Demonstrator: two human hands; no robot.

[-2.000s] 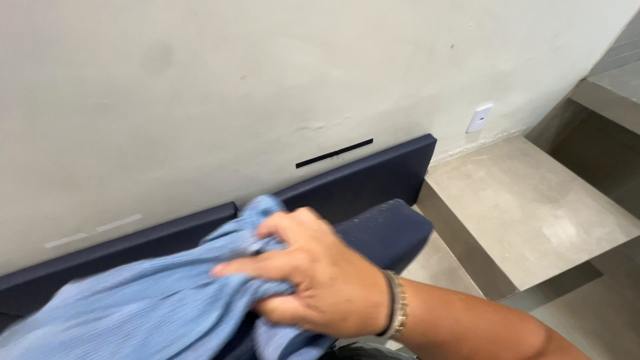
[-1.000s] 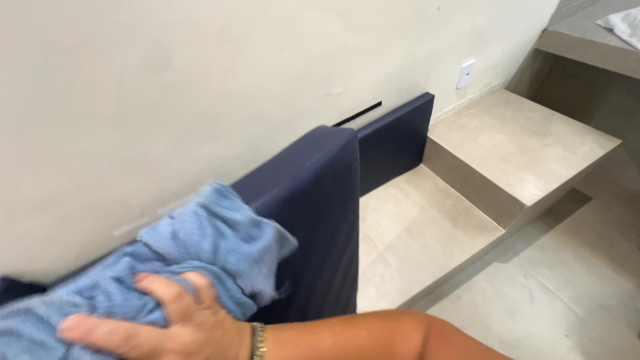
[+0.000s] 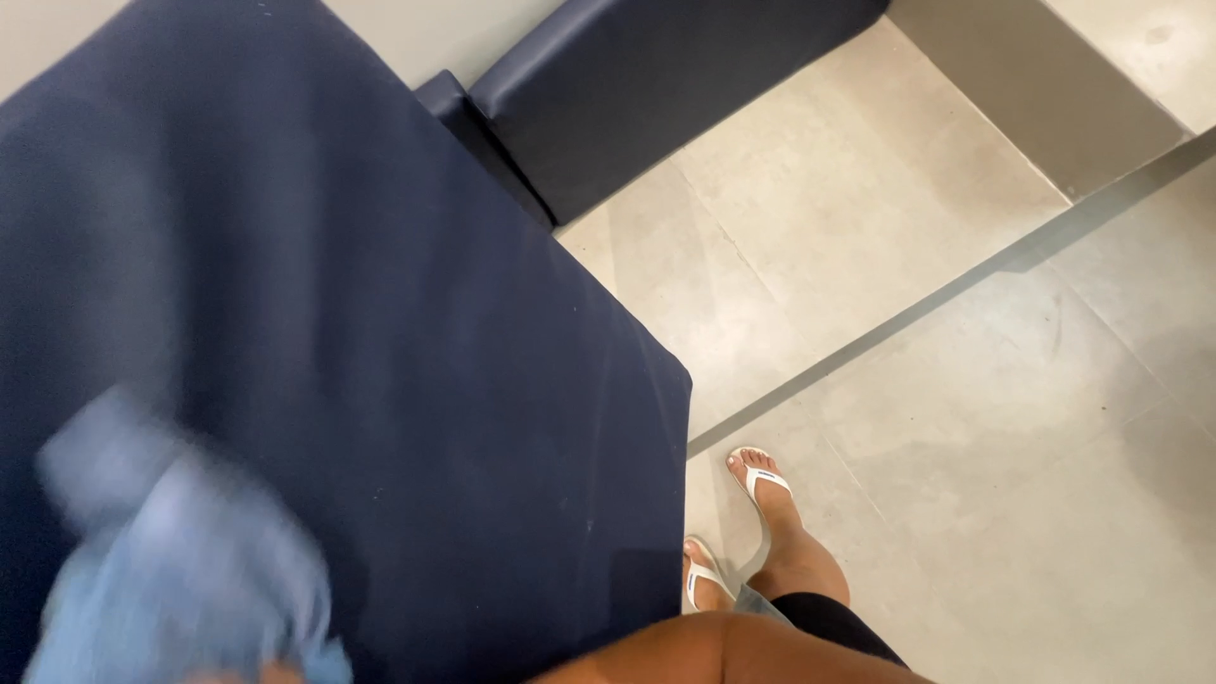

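Observation:
A dark blue padded cushion (image 3: 427,380) fills the left half of the head view, its broad face turned to me. Against its lower left part lies a light blue cloth (image 3: 190,560), blurred. My right hand (image 3: 242,674) shows only as a blurred bit of fingers at the bottom edge, on the cloth; the rest of it is hidden or out of frame. My right forearm crosses the bottom of the view. My left hand is not in view.
More dark blue padded panels (image 3: 665,85) stand along the wall behind the cushion. A raised stone-like ledge (image 3: 788,218) and a higher block (image 3: 1035,85) lie to the right. My feet in white flip-flops (image 3: 765,478) are on the tiled floor (image 3: 997,456) beside the cushion.
The cushion's broad face now shows, where its narrow edge faced me a second ago. The cloth has moved from the cushion's top edge onto this face. The view has tilted down toward the floor.

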